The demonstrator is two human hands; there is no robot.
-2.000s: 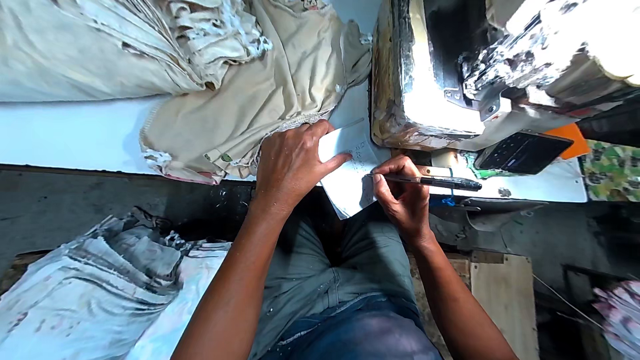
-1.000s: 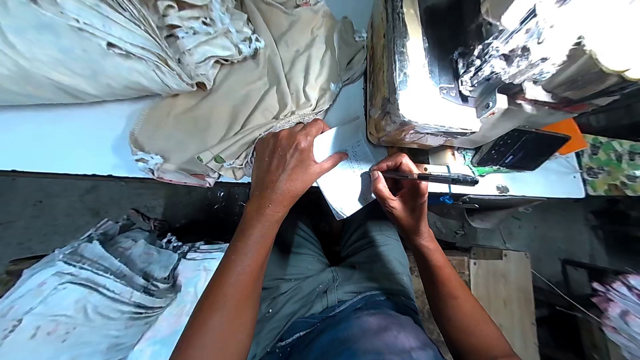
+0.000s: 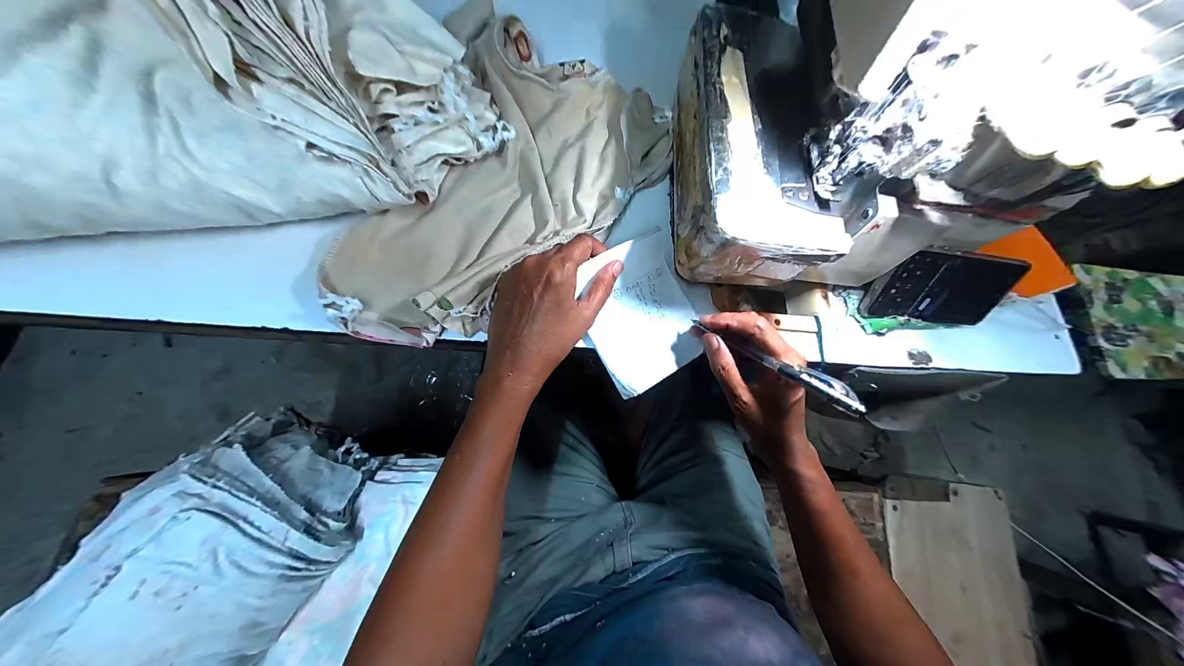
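My right hand (image 3: 754, 375) grips a pen (image 3: 800, 375), its tip close to the right edge of a small paper notebook (image 3: 647, 324) that bears handwriting. On the notebook's left side rests my left hand (image 3: 550, 301), with the thumb on the page and the fingers at its upper left edge; whether it pinches the paper I cannot tell. The notebook overhangs the front edge of the white table (image 3: 166, 277). A beige garment (image 3: 527, 176) with frayed edges lies just beyond and left of my left hand.
A sewing machine (image 3: 703, 166) stands right of the notebook. A black calculator-like device (image 3: 953, 287) leans by an orange piece (image 3: 1036, 259). Stacked pale cloth (image 3: 166, 139) covers the table's left; more cloth (image 3: 213, 546) lies below left. A wooden board (image 3: 957, 564) is at lower right.
The pen has tilted in my right hand, its back end now pointing lower toward me. My left hand has stayed at the notebook.
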